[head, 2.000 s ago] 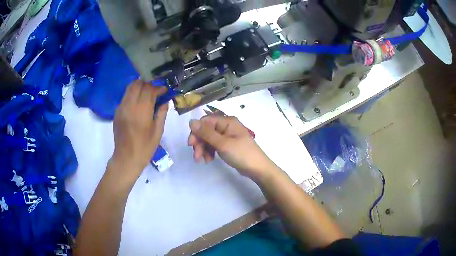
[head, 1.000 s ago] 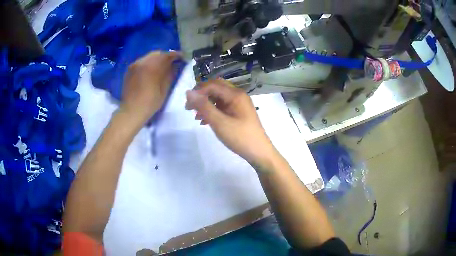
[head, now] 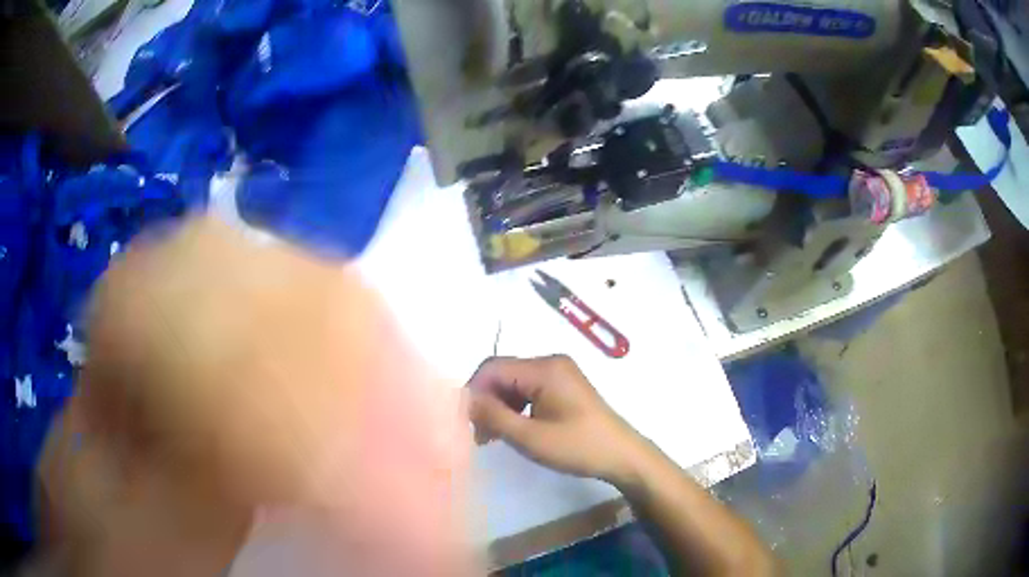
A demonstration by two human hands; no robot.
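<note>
My left hand (head: 226, 361) is a large blur close to the camera at the left, with a pinkish blurred area beside it. Its fingers and anything in them cannot be made out. My right hand (head: 547, 417) is over the white table top near its front, fingers curled in; whether it holds anything cannot be told. A thin dark line, perhaps thread, shows just above it. Red-handled thread snips (head: 583, 314) lie on the table below the sewing head, untouched. The brass-yellow binder attachment (head: 513, 243) is at the end of the machine arm, with no pouch seen at it.
A blue fabric heap (head: 327, 135) lies at the left and upper left. The grey sewing machine (head: 700, 45) spans the top. Blue tape (head: 784, 177) runs past a patterned guide roll (head: 894, 195). A clear bag with blue material (head: 790, 423) is on the floor at right.
My left hand has come from the machine end up close to the camera. My right hand has moved down, away from the machine. The snips, earlier mostly hidden, are now in full view.
</note>
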